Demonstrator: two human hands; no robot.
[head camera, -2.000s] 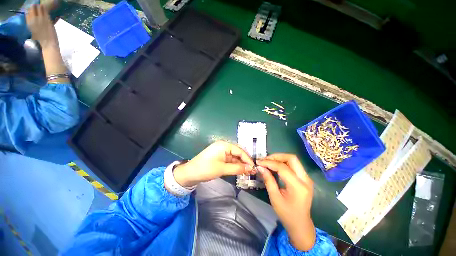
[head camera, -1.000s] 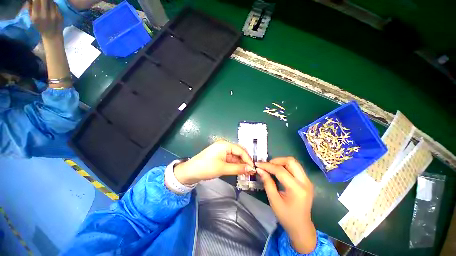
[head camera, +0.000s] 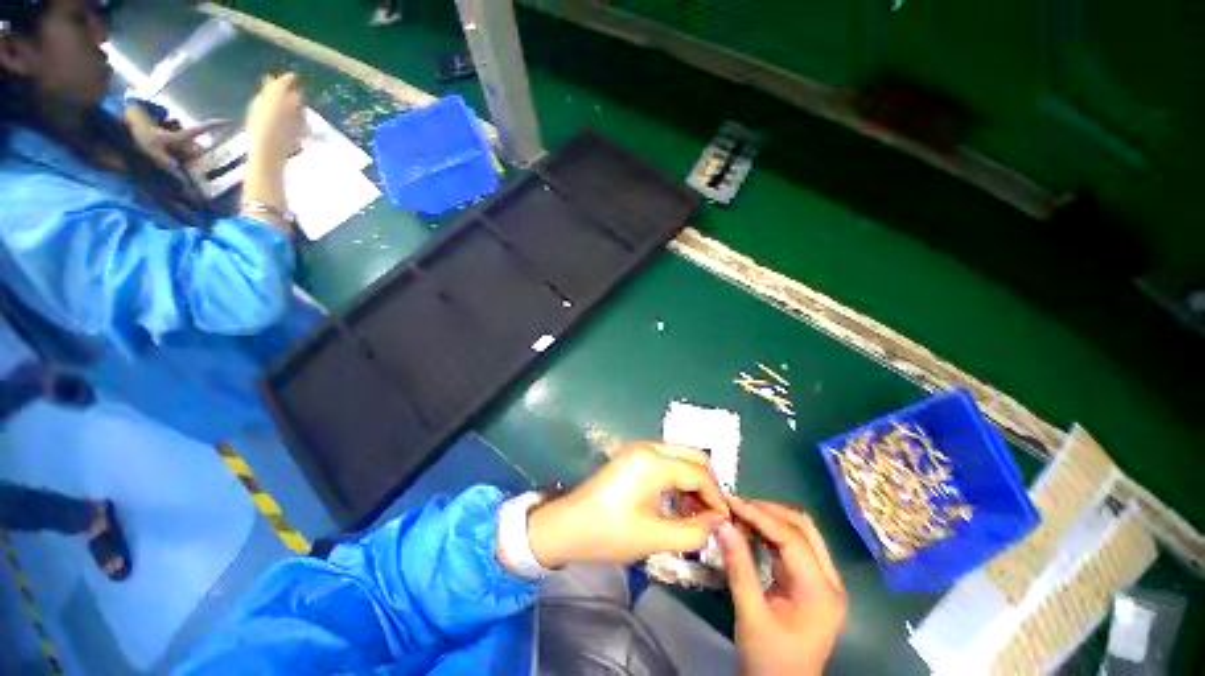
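Observation:
A silver-white phone-sized workpiece lies on the green bench at the front edge, partly hidden under my hands. My left hand and my right hand meet over it with fingertips pinched together. Something tiny is between the fingertips, mostly hidden and too small to make out. A blue parts bin full of tan-white slivers stands right of my hands. Tan adhesive sheets lie beyond it. A few loose slivers lie behind the workpiece.
A long black compartment tray lies diagonally at the left. A second blue bin, white paper and a person in a blue smock are beyond it. Another workpiece is on the green belt. A clear bag lies at lower right.
The view has shifted up and left, so the bench items appear lower and further right. The neighbouring person shows more fully. My hands remain pinched together over the workpiece.

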